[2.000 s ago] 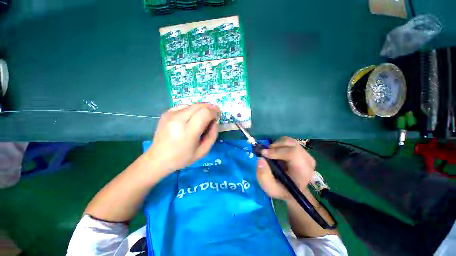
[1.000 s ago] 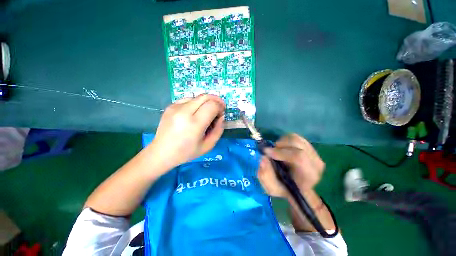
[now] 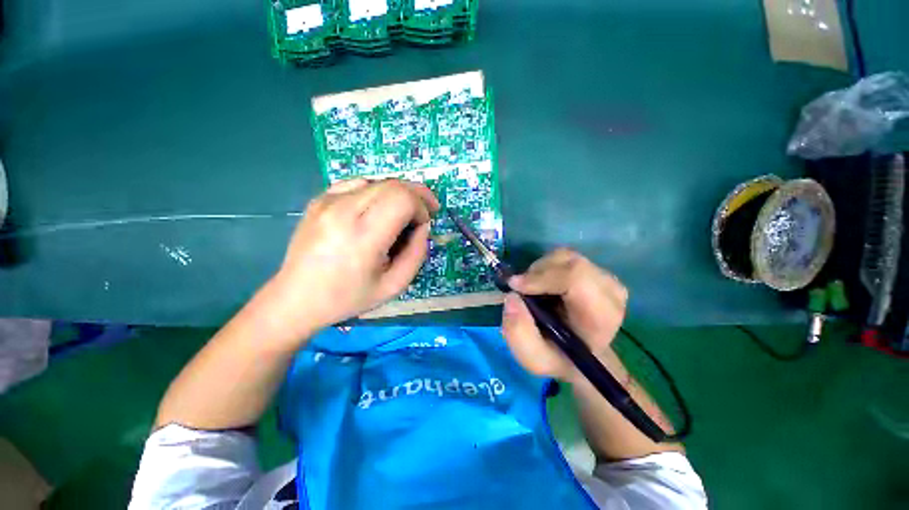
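Note:
The green PCB panel [image 3: 404, 129], a grid of small boards, lies on a pale tan backing board [image 3: 399, 93] that shows as a strip at both ends. My left hand [image 3: 361, 239] is over the panel's left side, fingertips pinched on thin solder wire [image 3: 229, 216] that trails left across the bench. The exact grip is hidden by the fingers. My right hand [image 3: 566, 311] holds the black soldering iron [image 3: 588, 367] like a pen. Its thin metal tip points up-left at the panel's middle row, close to my left fingertips.
Stacked green panels [image 3: 374, 28] stand beyond the work. To the right are a round tin with yellowish rim [image 3: 792, 234], a crumpled plastic bag [image 3: 852, 115], a tan card [image 3: 805, 32] and a black unit [image 3: 857, 209]. Wire clippings [image 3: 176, 255] lie left.
The view has shifted, so the bench items sit lower and the stacked panels show again. The iron tip and my left fingertips have moved from the panel's nearest row to its middle row.

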